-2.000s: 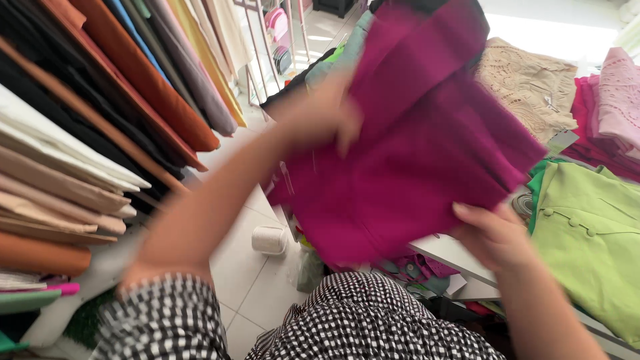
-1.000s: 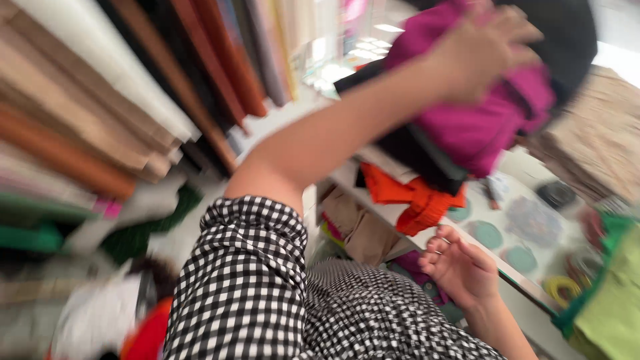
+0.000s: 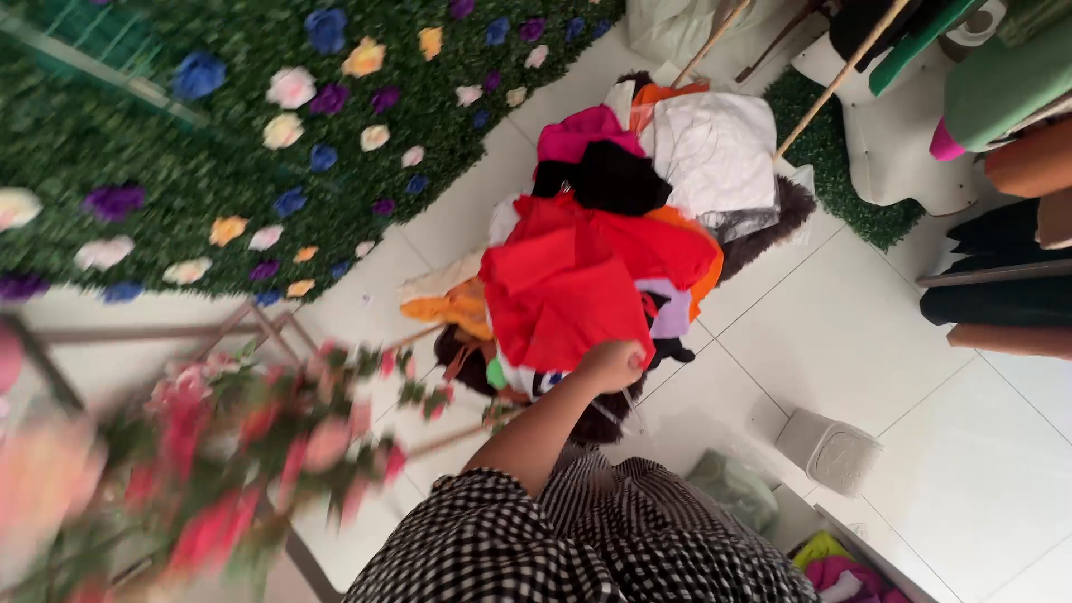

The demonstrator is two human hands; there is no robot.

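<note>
My left hand (image 3: 615, 366) is closed on the lower edge of a red cloth garment (image 3: 553, 293), which lies over a heap of clothes on the floor. Beside the red cloth are a black garment (image 3: 615, 180), a magenta garment (image 3: 586, 134) and white folded fabric (image 3: 716, 151). An orange-yellow cloth (image 3: 456, 308) pokes out at the left, and a lilac one (image 3: 668, 308) at the right. Dark brown fur-like material (image 3: 779, 222) shows under the heap. My right hand is out of view.
A green artificial hedge panel with fabric flowers (image 3: 285, 134) rises at the upper left. Blurred pink artificial flowers (image 3: 327, 444) are near at lower left. A white bin (image 3: 829, 452) stands on the tiles. Hanging garments (image 3: 1005, 301) and a wooden rod (image 3: 842, 79) are at right.
The view has swung from the table and fabric racks to the floor heap. My left hand, earlier at the magenta cloth, now grips red cloth. My right hand has left the view.
</note>
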